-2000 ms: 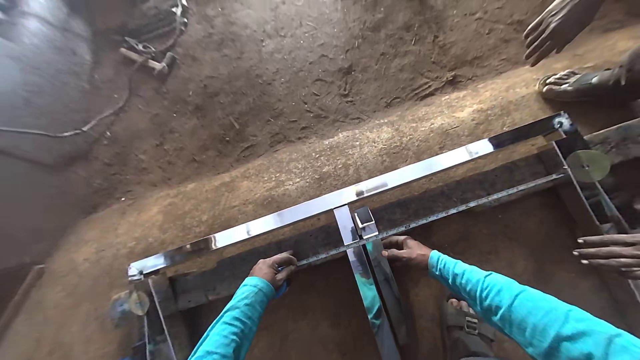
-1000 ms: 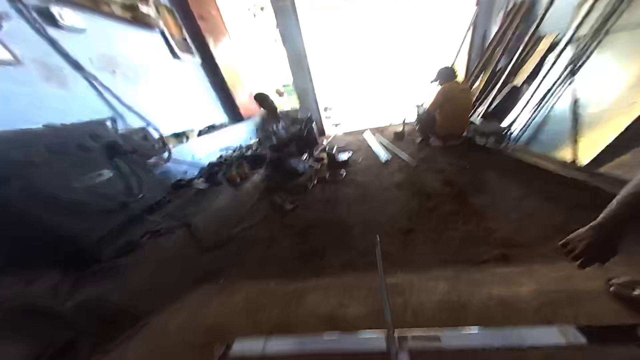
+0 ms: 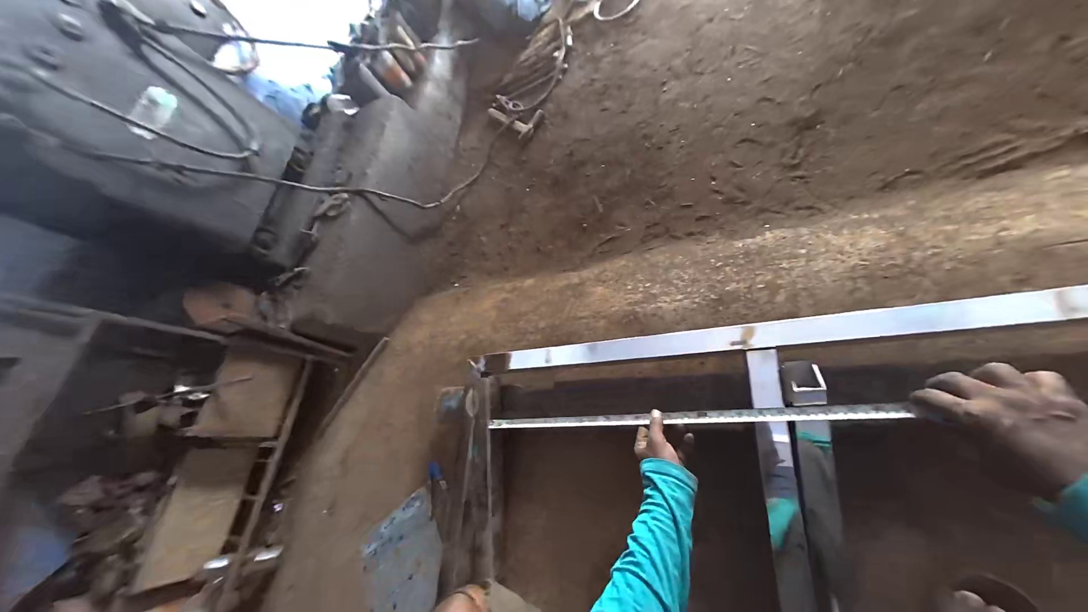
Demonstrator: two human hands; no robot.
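A measuring tape (image 3: 722, 416) stretches across a frame of shiny metal square tubing (image 3: 629, 347), from its left side member over the middle upright (image 3: 763, 382). My left hand (image 3: 665, 440) supports the tape from below, a finger raised against it, left of the upright. At the tape's right end my right hand (image 3: 1011, 416) grips it, the fingers closed around that end. A short tube with an open square end (image 3: 804, 382) lies beside the upright, just above the tape.
A cable (image 3: 340, 189) crosses the dirt floor (image 3: 765, 127) at the upper left. Trays of scrap (image 3: 195, 510) stand at the lower left, near a grey metal sheet (image 3: 404, 544). Part of a person's foot or hand (image 3: 463, 599) shows at the bottom edge.
The view has swung to the left side of the frame. My right hand, near the middle upright two seconds ago, is now farther to its right, at the tape's end.
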